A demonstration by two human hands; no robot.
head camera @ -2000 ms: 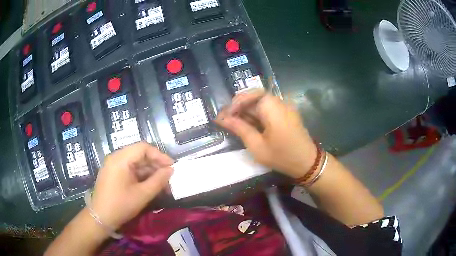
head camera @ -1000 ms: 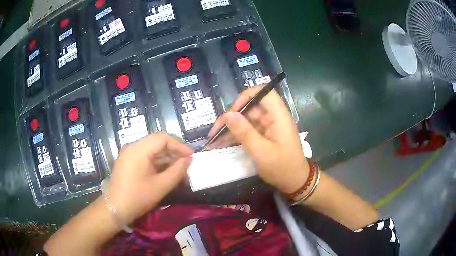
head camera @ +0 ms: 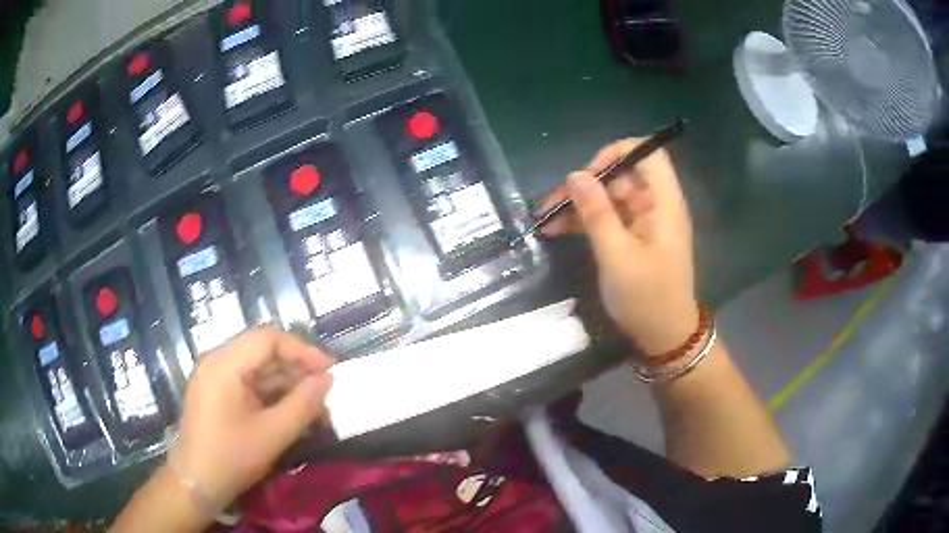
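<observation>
My left hand [head camera: 250, 401] pinches the left end of a long white backing strip [head camera: 453, 370], which stretches right below the tray. My right hand [head camera: 635, 234] holds dark tweezers [head camera: 609, 175], tip pointing down-left at the lower right corner of the rightmost near device [head camera: 453, 198]. Whether a sticker is at the tip is too small to tell. The clear tray [head camera: 416, 302] holds two rows of black devices, each with a red dot, a pale-blue label and a white printed label. My left hand covers the bottom of one device.
A small white fan [head camera: 858, 62] with a round base stands at the upper right. A dark red-edged object [head camera: 645, 33] lies at the top of the green bench [head camera: 583, 94]. A red object [head camera: 848, 273] is on the grey floor beside a yellow line. A pale slab [head camera: 78, 47] is at upper left.
My right hand with the tweezers has moved right, off the strip and beside the rightmost device. My left hand still holds the strip, and more of the strip shows. The view has shifted.
</observation>
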